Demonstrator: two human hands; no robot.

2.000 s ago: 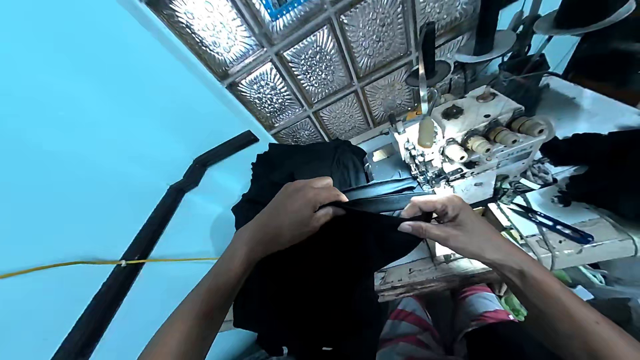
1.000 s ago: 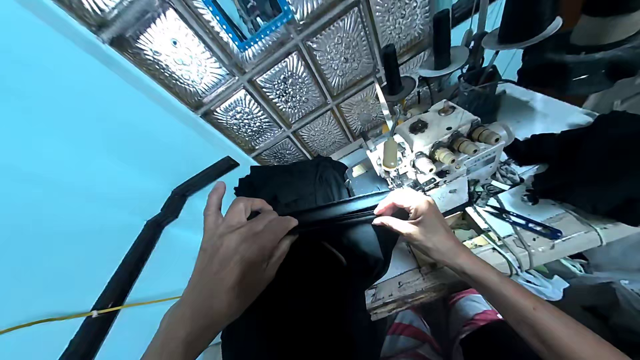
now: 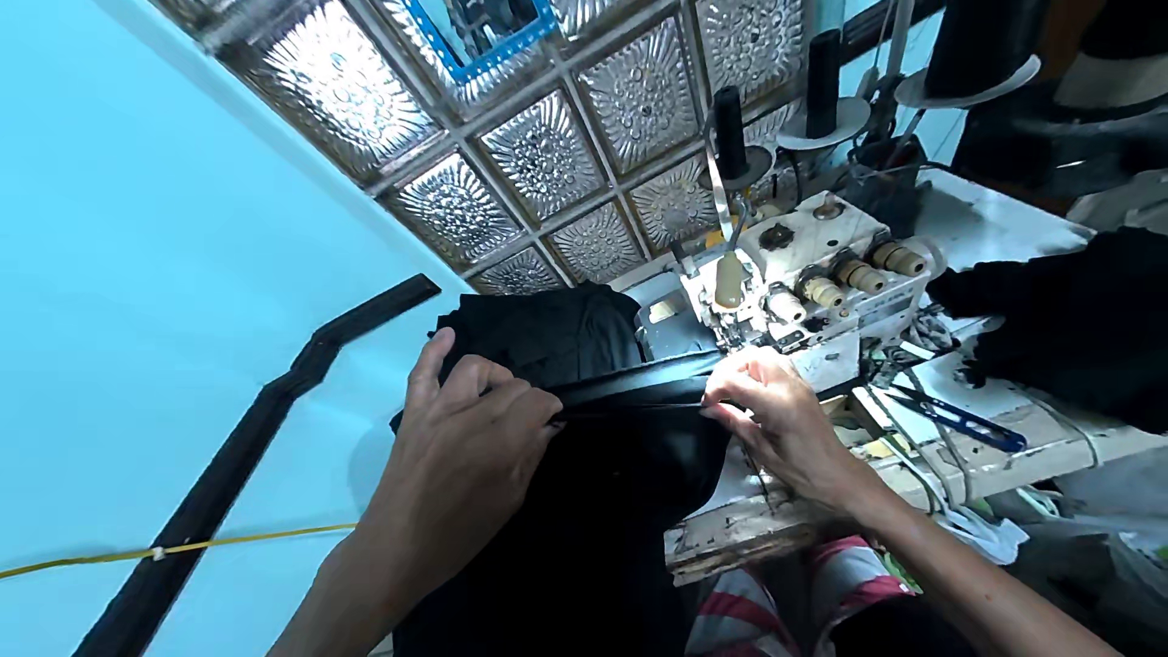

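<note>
A black fabric piece (image 3: pixel 584 511) hangs from both hands, its folded edge stretched between them. My left hand (image 3: pixel 474 438) pinches that edge at its left end, with the fingertips partly hidden. At the other end, my right hand (image 3: pixel 776 424) grips the edge between thumb and fingers, close in front of the needle area of a white overlock sewing machine (image 3: pixel 812 265). Behind the left hand lies a pile of black cloth (image 3: pixel 547 333), beside the machine.
Thread cones (image 3: pixel 821 87) stand behind the machine. Blue-handled thread snips or tweezers (image 3: pixel 972 424) lie on the worn table (image 3: pixel 757 534) at right, near more black cloth (image 3: pixel 1086 319). A patterned glass window (image 3: pixel 639 100) and a blue wall (image 3: pixel 228 228) stand beyond.
Since two seconds ago, my hands have moved apart along the fabric edge, and the left hand has turned so its back shows more. Both still hold the fabric.
</note>
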